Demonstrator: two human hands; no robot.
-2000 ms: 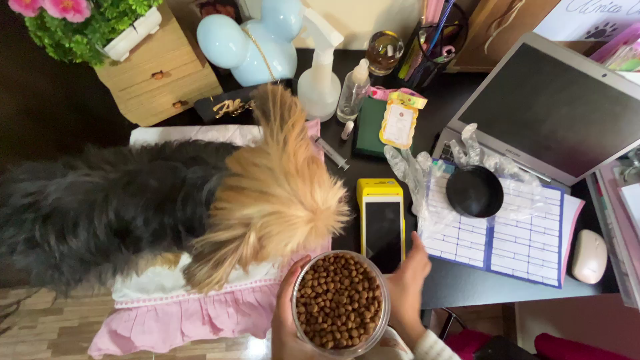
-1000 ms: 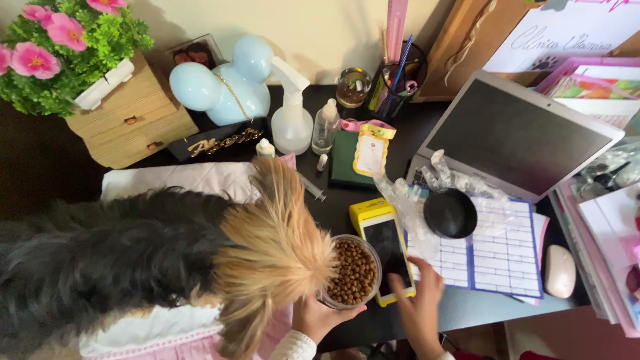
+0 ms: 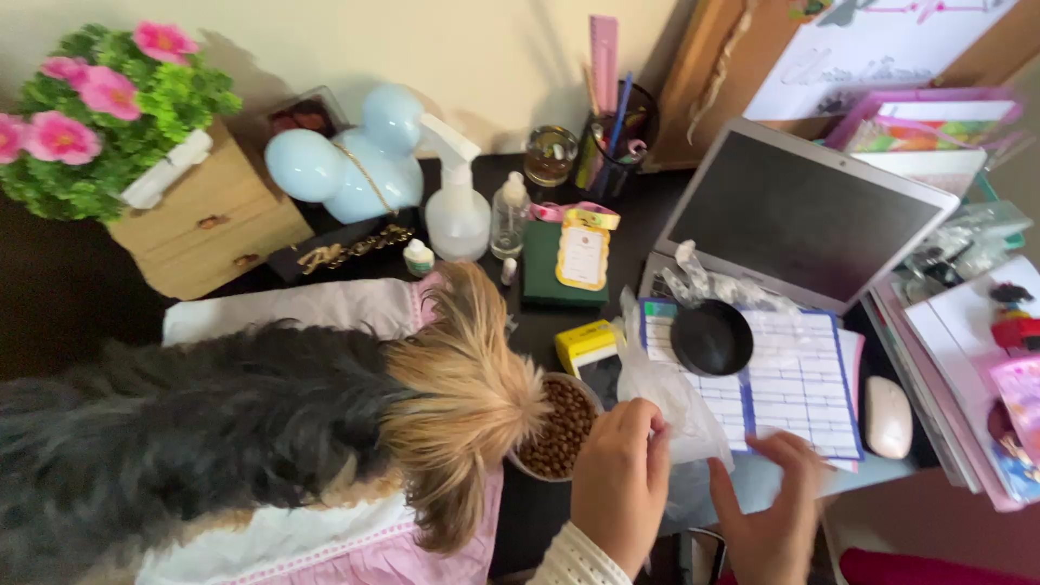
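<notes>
A small long-haired dog [image 3: 268,406], black on the body and tan on the head, is on a pink-and-white cloth [image 3: 366,528]. Its head is over a clear tub of brown kibble [image 3: 559,431] on the desk. My left hand [image 3: 621,479] pinches a crumpled clear plastic bag [image 3: 670,398] between thumb and fingers. To its right, my right hand [image 3: 776,504] has its fingers spread and holds nothing. The bag partly covers a yellow card terminal [image 3: 587,345]. A round black lid [image 3: 712,338] rests on the printed planner sheet [image 3: 796,382].
An open laptop [image 3: 804,211] stands at the back right, with a mouse [image 3: 888,417] nearer. Behind the dog's head are a spray bottle [image 3: 457,211], a small clear bottle [image 3: 510,218], a green box [image 3: 561,268] and a pen holder [image 3: 617,142]. A wooden drawer box [image 3: 211,219] stands left.
The tub, earlier held in my left hand, now rests on the desk with the dog's head over it. My left hand has taken hold of the plastic bag. My right hand has left the card terminal.
</notes>
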